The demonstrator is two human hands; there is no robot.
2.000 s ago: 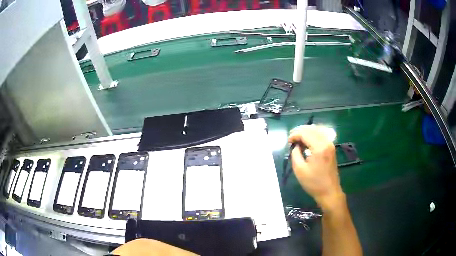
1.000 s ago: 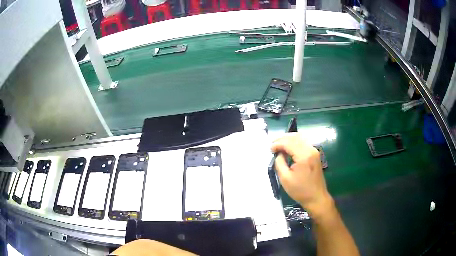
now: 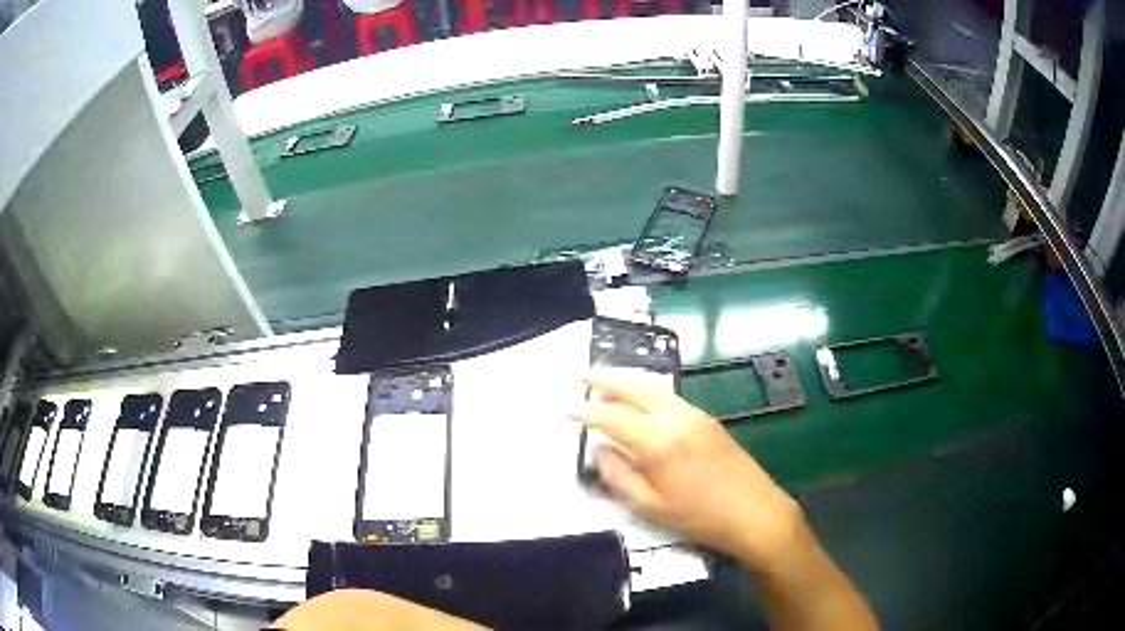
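Note:
My right hand, bare and slightly blurred, is over the right end of the white infeed belt. Its thumb and fingers are on a black phone middle frame, which stands roughly crosswise on the belt; the hand hides its lower part. Another middle frame lies to the left with a gap. Several more lie side by side farther left, such as one frame. At the bottom edge a smooth patch of bare skin of my left arm or hand shows, cut off, with no fingers visible.
Two frames lie lengthwise on the green conveyor at right. Black flaps border the belt, a far one and a near one. A tilted frame lies beyond. A white post and grey machine housing stand nearby.
My right hand has moved left onto the belt, bringing a frame down flat there. The belt's row has shifted left. Frames on the near conveyor have moved left; those on the far conveyor moved right.

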